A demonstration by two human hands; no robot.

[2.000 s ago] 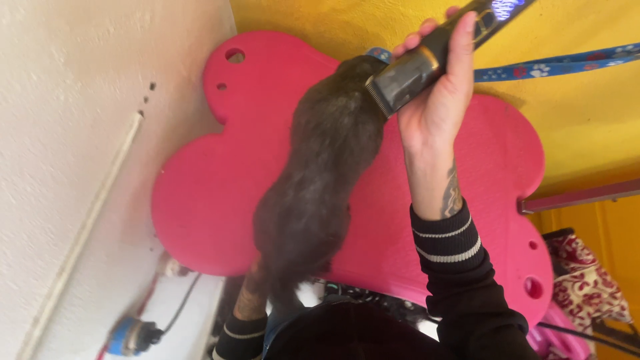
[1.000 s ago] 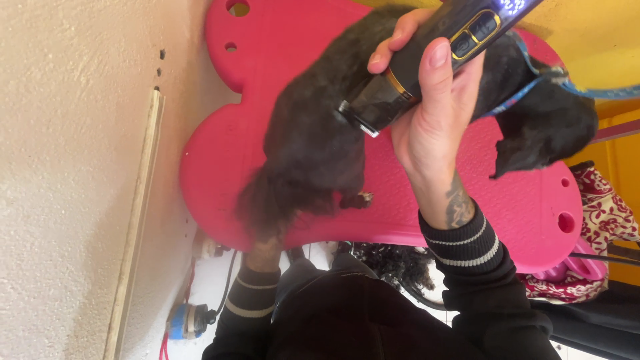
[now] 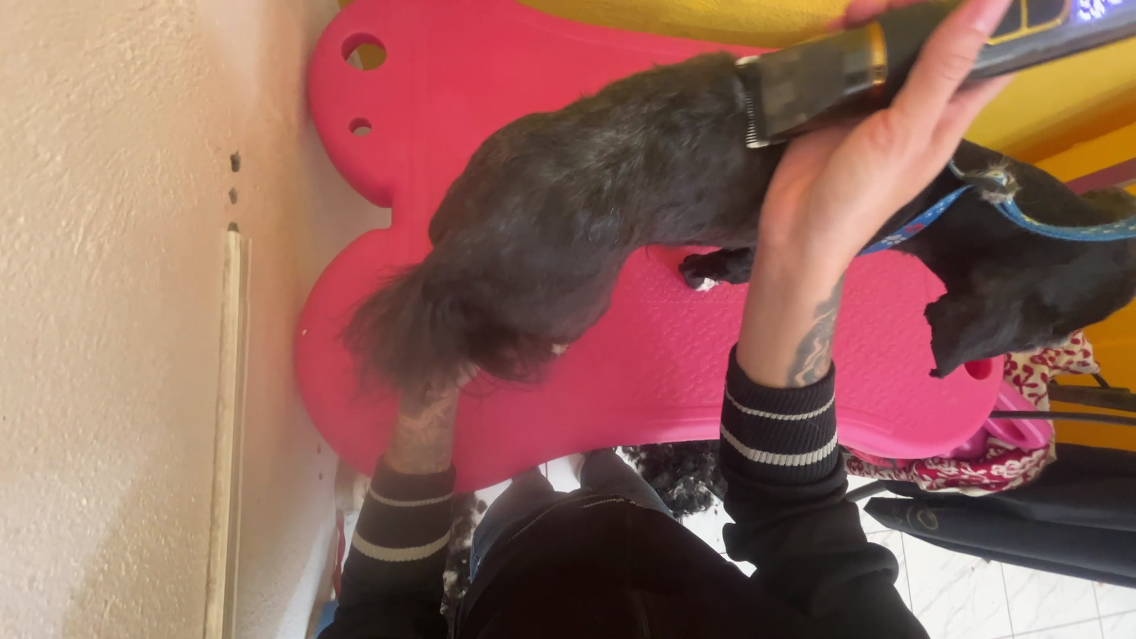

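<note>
A black dog (image 3: 568, 186) stands on a pink bone-shaped plastic table (image 3: 373, 293), its head at the right and its hindquarters at the left. A blue patterned leash (image 3: 1065, 229) is at its neck. My right hand (image 3: 852, 169) grips a black cordless hair clipper (image 3: 821, 80), whose toothed blade lies at or just over the dog's back. My left hand (image 3: 439, 382) is at the dog's rear, mostly hidden under the tail fur; whether its fingers hold anything does not show.
A textured wall (image 3: 115, 311) with a pale cable channel (image 3: 228, 426) runs close along the left. Cut dark fur (image 3: 683, 475) lies on the white tiled floor (image 3: 967, 577). A red and cream patterned cloth (image 3: 958, 470) and black fabric (image 3: 1021, 510) are at the lower right.
The dog's head has come out to the right since the earliest frame, where it was near the clipper. Since the last earlier frame, my right hand and the clipper have moved right along the dog's back.
</note>
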